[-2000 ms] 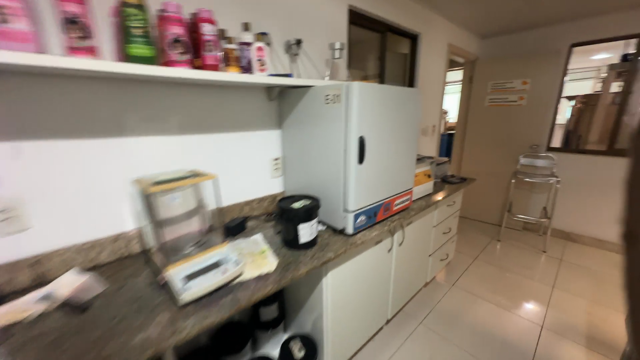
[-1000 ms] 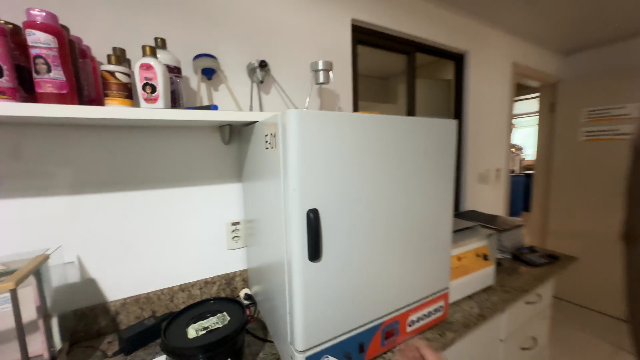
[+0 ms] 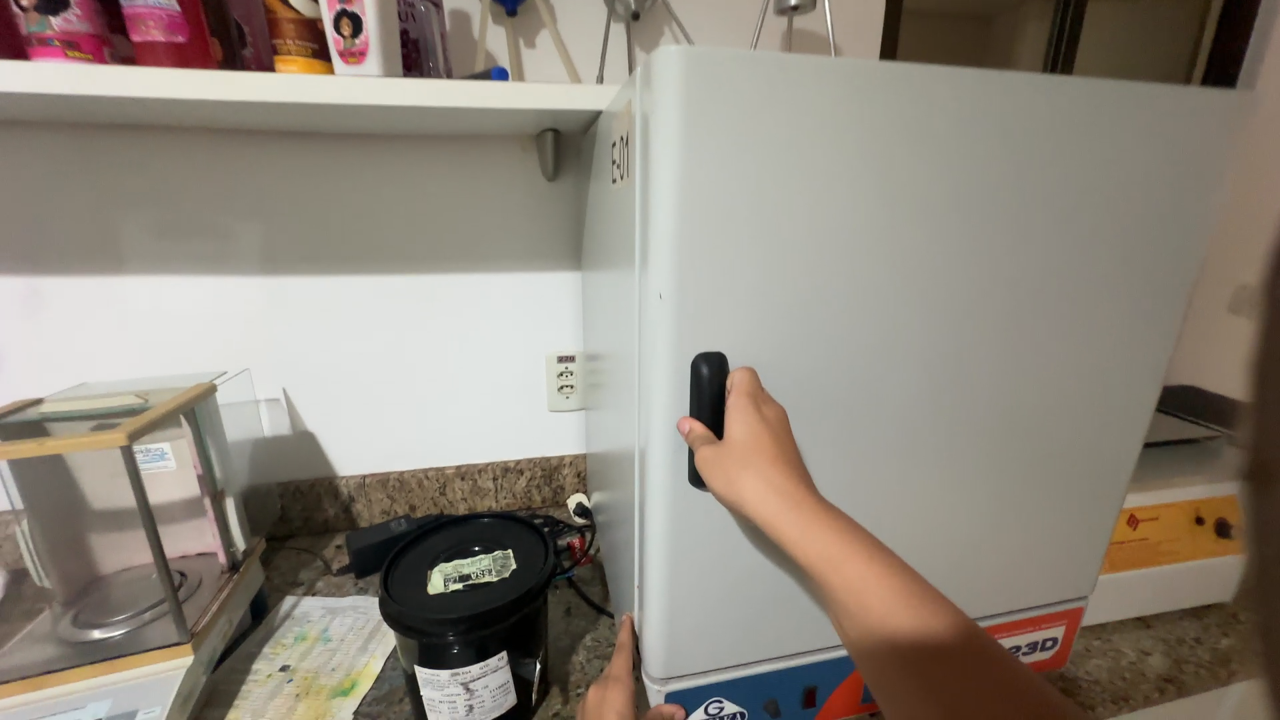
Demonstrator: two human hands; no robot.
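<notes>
My right hand (image 3: 750,440) is closed around the black door handle (image 3: 708,420) of a grey laboratory oven (image 3: 920,330), thumb on the left side and fingers on the right. The oven door is closed against the body. Low in the view, my left hand (image 3: 615,685) rests at the oven's lower left front corner, its fingers pointing up along the edge; part of it is cut off by the frame. Beside it to the left stands a black lidded plastic bucket (image 3: 470,610) with a torn label on the lid and a printed label on its side.
An analytical balance with a glass draft shield (image 3: 120,520) stands at the left, near a stained paper sheet (image 3: 310,655). A wall shelf (image 3: 300,95) holding bottles runs above. A wall socket (image 3: 565,382) and cables are beside the oven. Another white and yellow device (image 3: 1170,540) sits at the right.
The view has come closer to the oven. My right hand has come into view and taken hold of the door handle; my left hand now shows at the oven's lower left corner.
</notes>
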